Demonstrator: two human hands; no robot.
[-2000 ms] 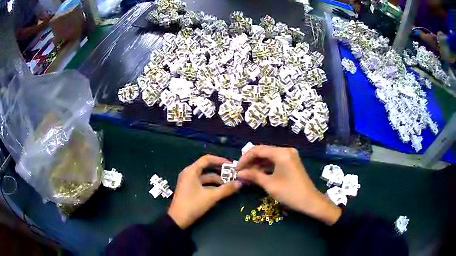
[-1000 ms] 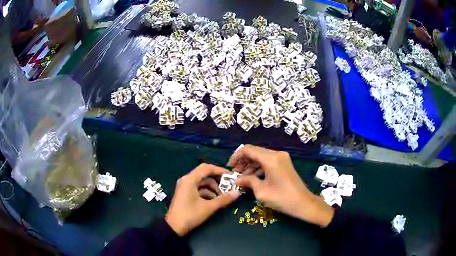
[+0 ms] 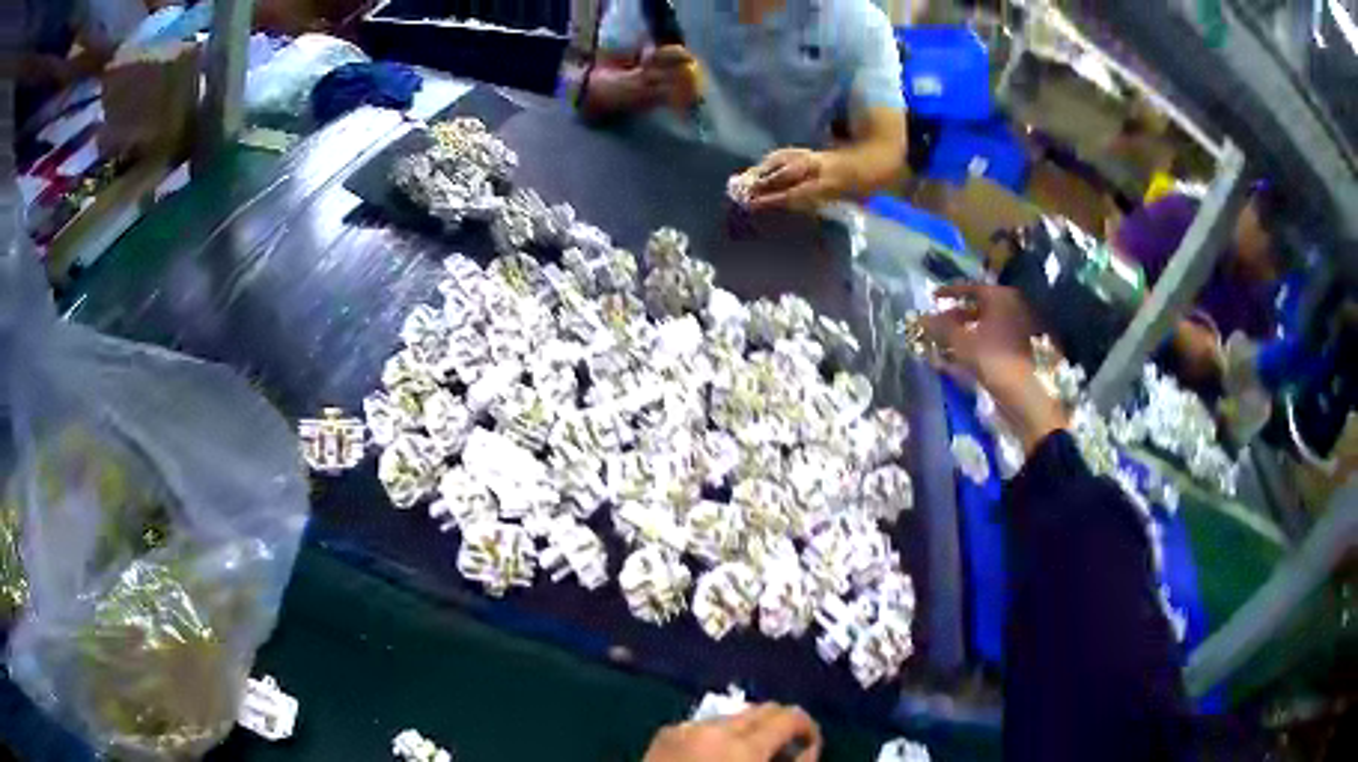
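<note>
My right hand [image 3: 983, 346] is stretched out past the right side of the main pile. A small, blurred white-and-gold socket housing [image 3: 920, 337] shows at its fingertips. My left hand [image 3: 737, 737] is low at the bottom edge and partly cut off; a white housing [image 3: 721, 703] shows just beyond its fingers, and whether it is gripped cannot be told. The pile of white housings [image 3: 641, 432] with gold in their slots lies on the black sheet [image 3: 626, 164]. The loose brass contacts are not in view.
A clear bag [image 3: 164, 551] with gold contacts stands at left. Single white housings lie near the bottom edge [image 3: 268, 707]. White parts lie on a blue sheet [image 3: 976, 551] at right. A person opposite [image 3: 804, 75] holds a dark tool and a white part. Metal uprights [image 3: 1177, 283] stand at right.
My hands have parted. My right hand has moved far forward and right; my left hand now sits at the bottom edge. The view has tilted up, bringing the person opposite into sight.
</note>
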